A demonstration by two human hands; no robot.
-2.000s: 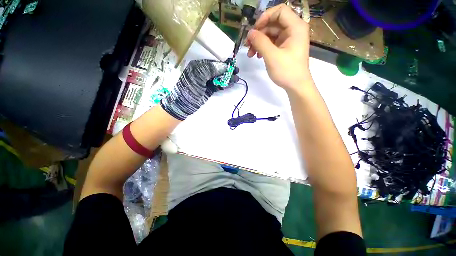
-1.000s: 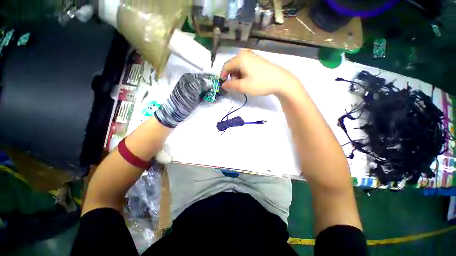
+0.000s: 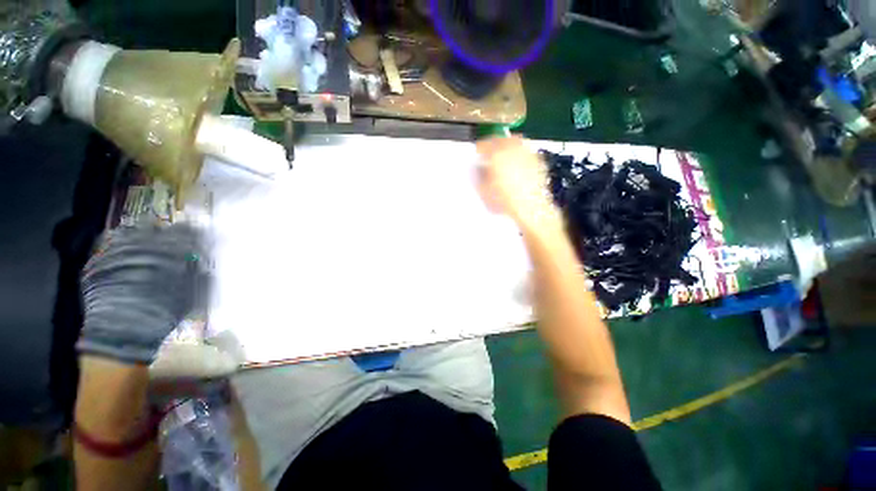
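Note:
My left hand (image 3: 144, 288), in the grey knitted glove, is blurred over the left edge of the white sheet (image 3: 375, 249). A tiny green spot shows by its fingers; whether it holds a board is unclear. My bare right hand (image 3: 511, 180) is blurred at the upper left edge of the black cable pile (image 3: 634, 230); its fingers and anything in them cannot be made out. The soldering iron (image 3: 289, 142) points down at the sheet's upper left, touched by neither hand. The single cable and board seen earlier cannot be made out.
A yellowish cone with a white collar (image 3: 158, 105) stands at the upper left. The iron's stand (image 3: 343, 72) and a wooden board (image 3: 499, 101) are behind the sheet, with a dark round thing with a purple rim (image 3: 492, 34). Clear plastic bags (image 3: 197, 446) lie lower left.
The view has shifted right. My hands have parted: the left has moved to the sheet's left edge, the right to the cable pile. The cable bundle has gone from the middle of the sheet.

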